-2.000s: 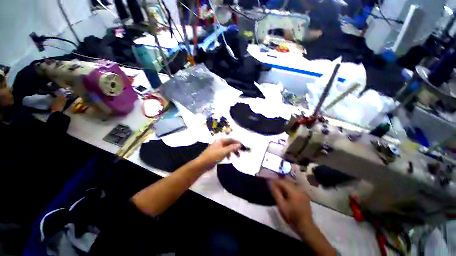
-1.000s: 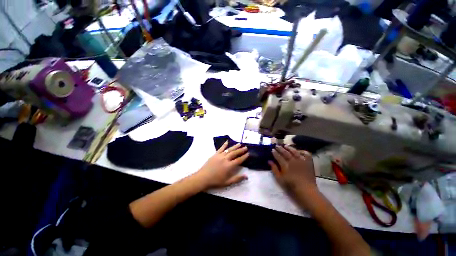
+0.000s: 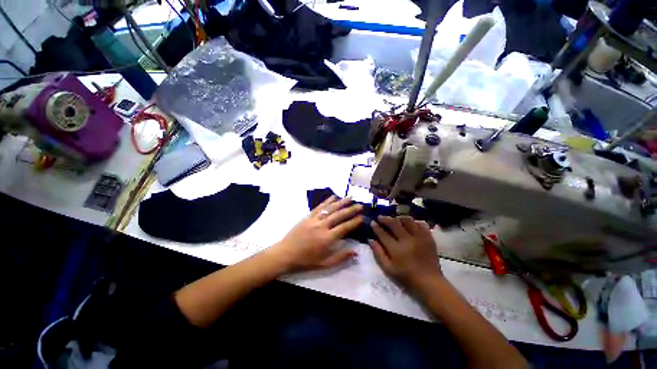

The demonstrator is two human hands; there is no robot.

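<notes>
A black curved cloth piece [image 3: 318, 196] lies under the left end of the off-white sewing machine [image 3: 497, 191]. My left hand [image 3: 317, 236] lies flat on its left part with fingers spread. My right hand [image 3: 407, 249] rests on it close to the presser foot, fingertips near the needle area. My fingers hide most of the cloth, and I cannot tell whether a label is on it. Another black curved piece [image 3: 205, 212] lies flat at left, and one more [image 3: 324, 130] lies behind. A loose heap of black and yellow labels [image 3: 266, 150] lies mid-table.
Red-handled shears [image 3: 551, 314] lie right of the machine bed, beside a small red item [image 3: 495, 254]. A crinkled plastic bag [image 3: 209, 90] and a grey-blue rectangle [image 3: 181, 164] lie behind left. A red cord [image 3: 149, 132] is near the purple machine [image 3: 76, 119].
The small dark item in my left hand is no longer visible. Both hands came together on the cloth, now under the machine's needle end. My right hand moved slightly left. The camera view shifted.
</notes>
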